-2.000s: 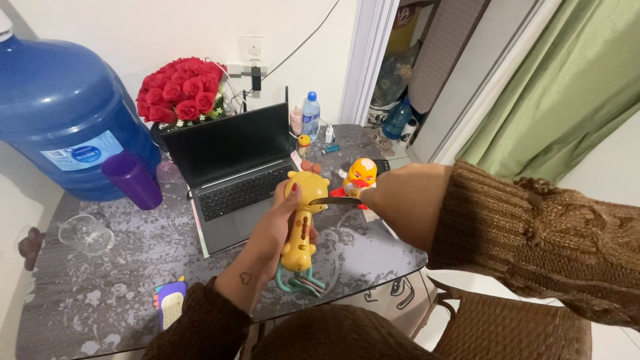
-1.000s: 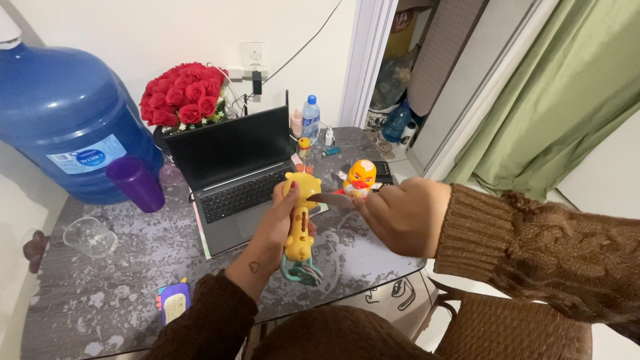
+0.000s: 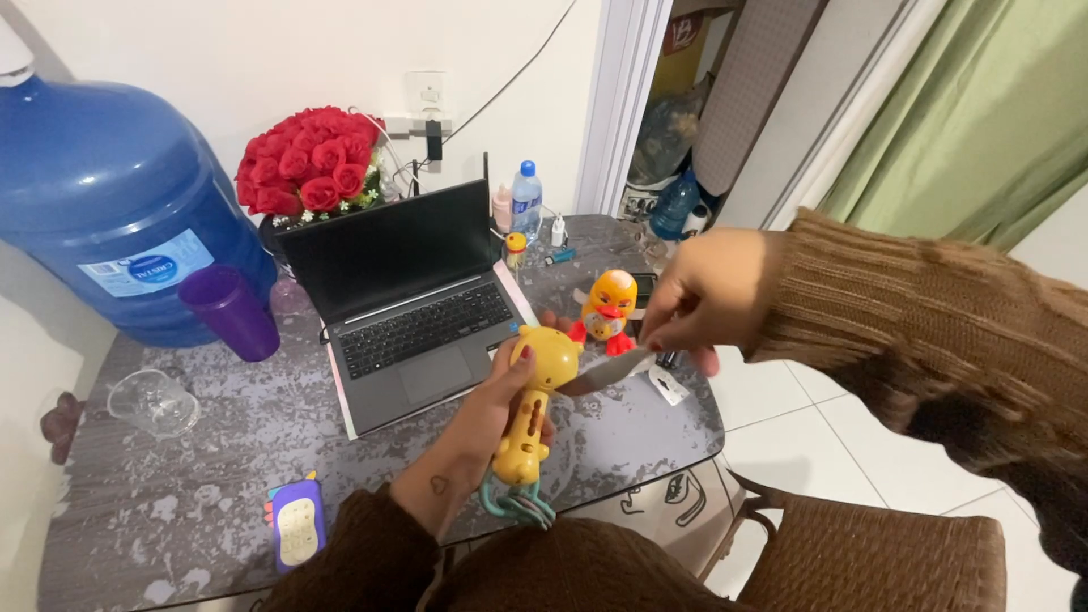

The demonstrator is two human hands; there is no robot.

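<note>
My left hand (image 3: 501,399) is wrapped around a yellow giraffe-shaped plastic toy (image 3: 551,361), held upright over the table's front part. Teal loops (image 3: 514,503) hang from the toy's lower end. My right hand (image 3: 701,293) pinches the end of a metal knife (image 3: 608,372), whose blade reaches left to the toy just under its head; whether the tip is in a seam cannot be told. Behind the blade an orange duck toy (image 3: 614,306) with red feet stands on the table, close to the fingers of my right hand.
A laptop (image 3: 404,357) lies open behind my left hand. On the left are a purple cup (image 3: 229,313), a clear glass (image 3: 155,404), a toy phone (image 3: 297,523) and a large blue water jug (image 3: 127,195). A water bottle (image 3: 527,202) stands behind; a woven chair (image 3: 875,552) is at the right.
My right hand has moved right from the giraffe toy, showing more of the knife blade. The giraffe toy stays in my left hand, its face turned slightly.
</note>
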